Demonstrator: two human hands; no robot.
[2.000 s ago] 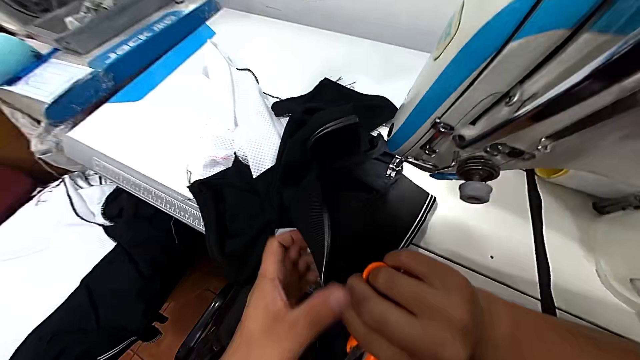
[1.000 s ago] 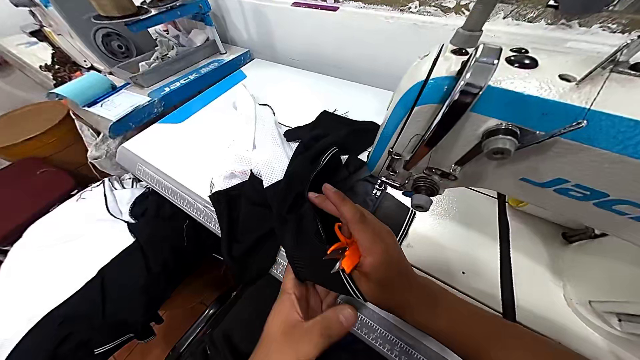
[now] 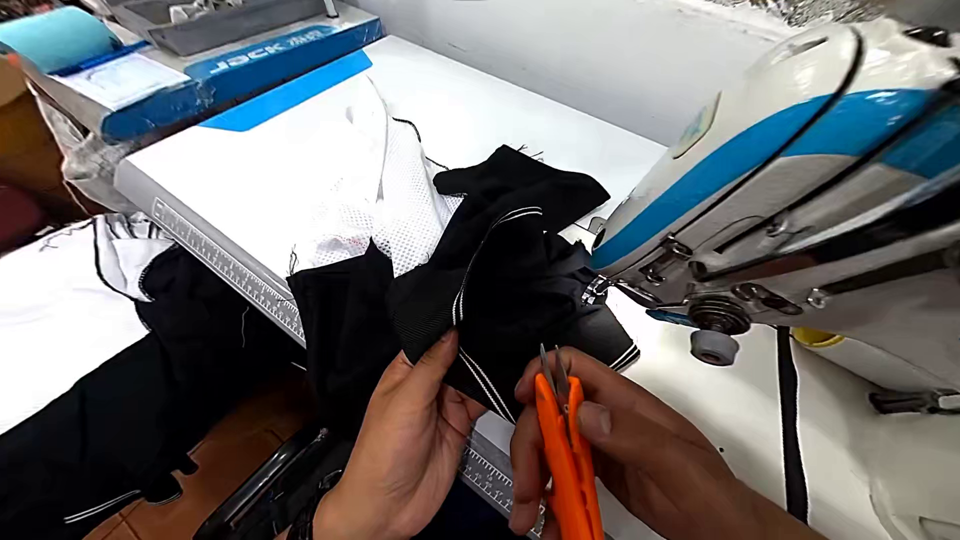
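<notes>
Black fabric with white stripe trim lies bunched over the table's front edge, its right part close to the presser foot of the sewing machine. My left hand pinches the fabric's lower edge between thumb and fingers. Orange thread snips rest in my right hand, blades pointing up and slightly apart, just right of the striped edge. White mesh fabric lies behind the black cloth. Whether the snips' blades touch the cloth cannot be told.
The sewing machine head stands at the right. A ruler strip runs along the table's front edge. Black and white garment pieces hang at the left. A grey tray sits at the back left, and a black strap lies at the right.
The snips, lower in my right hand and over the fabric a second ago, now point upward in front of it. My left hand has come to grip the striped edge. The view has shifted.
</notes>
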